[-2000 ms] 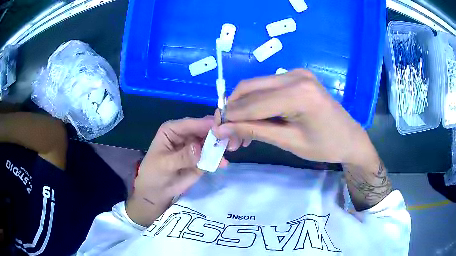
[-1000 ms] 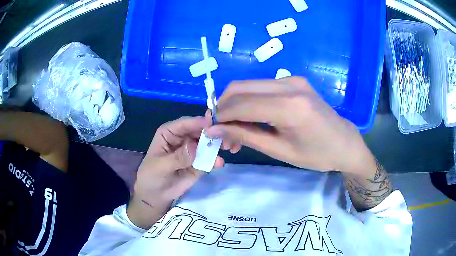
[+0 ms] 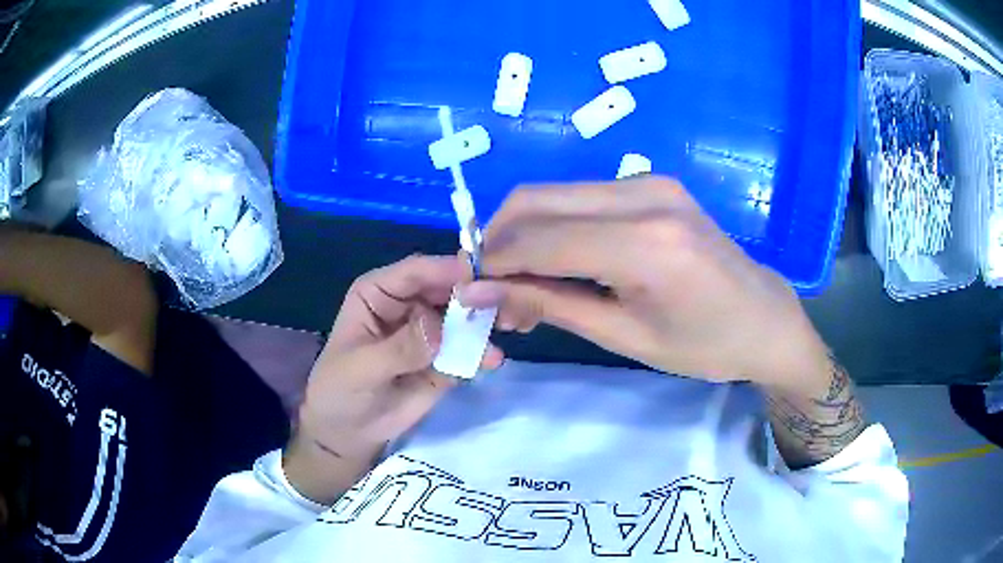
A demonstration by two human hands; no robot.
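Observation:
My left hand holds a white plastic housing between its fingers, in front of the white shirt. My right hand pinches the lower end of a slim white wired stick at the housing's top end. The stick points up and away, with a silvery section and dark leads near the fingertips. The fingertips hide where the leads meet the housing, so I cannot tell if they pass into its hole. Several loose white housings lie in the blue tray.
A crumpled clear bag with white parts lies at left. A clear box of thin white sticks with dark ends stands at right, beside a second clear box. A person's arm and dark shirt are at lower left.
The stick's free tip has swung left and down from its place two seconds ago. Both hands keep their hold. The tray and boxes appear shifted slightly right in the picture.

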